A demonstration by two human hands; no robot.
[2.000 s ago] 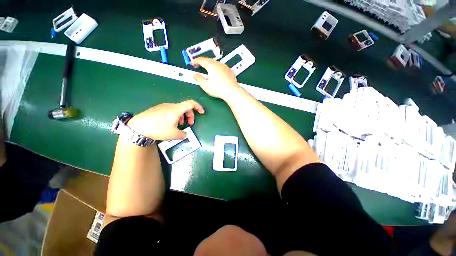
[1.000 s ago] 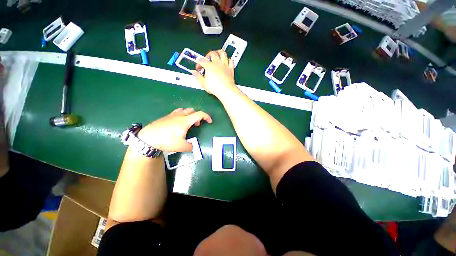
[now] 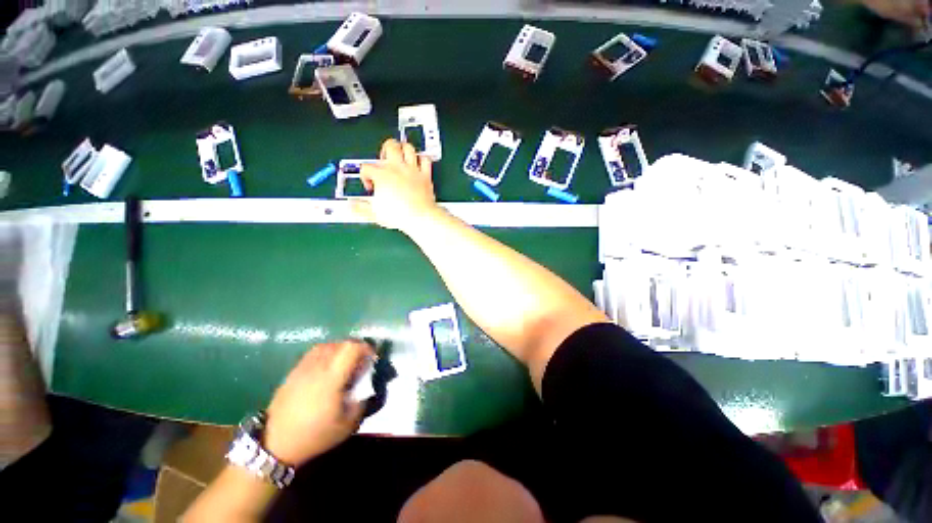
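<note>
My left hand (image 3: pixel 319 398), with a watch at the wrist, is above the near bench edge, its fingers closed on a white front cover (image 3: pixel 364 382) that is mostly hidden and blurred. Another front cover (image 3: pixel 439 340) lies flat on the green bench to the right of it. My right hand (image 3: pixel 399 188) reaches over the white edge strip, its fingers on a half-assembly (image 3: pixel 352 180) on the belt. A blue piece (image 3: pixel 321 174) lies at its left side. A white cover or case (image 3: pixel 418 130) lies just beyond my fingers.
A mallet (image 3: pixel 133 276) lies at left across the edge strip (image 3: pixel 255 211). A large stack of covers (image 3: pixel 736 266) stands at right. More half-assemblies (image 3: pixel 493 153) with blue pieces lie on the belt (image 3: pixel 296 133). A carton (image 3: pixel 194 465) is below the bench.
The view has tilted up. My left hand has drawn back toward me with the cover lifted off the bench. My right hand stays at the half-assembly, while things on the belt have shifted left.
</note>
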